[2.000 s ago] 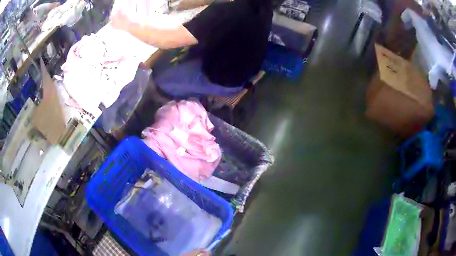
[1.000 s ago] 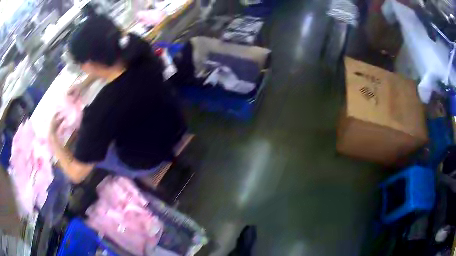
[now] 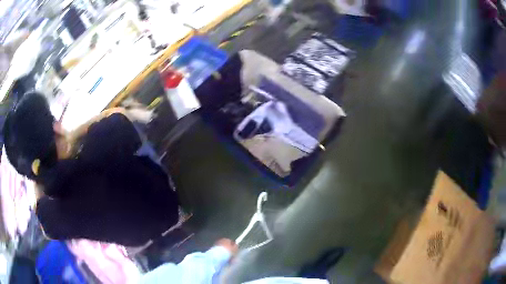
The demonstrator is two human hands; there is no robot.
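Note:
My left hand (image 3: 228, 245) is near the bottom edge, at the end of a light blue sleeve. It is small and blurred, with its fingers closed on one corner of a white plastic clothes hanger (image 3: 259, 223). The hanger is held in the air over the dark green floor, its hook pointing up and away from me. My right hand is out of the picture.
A seated person in black (image 3: 111, 183) is at the left beside a long bench (image 3: 91, 69). An open carton (image 3: 336, 111) with white and dark pieces stands ahead. A brown carton (image 3: 449, 238) is at lower right. Pink cloth (image 3: 105, 260) lies at lower left.
The view has swung and moved forward past the blue crate and pink cloth. The open carton is nearer. My left hand and the hanger, not visible one second ago, now show.

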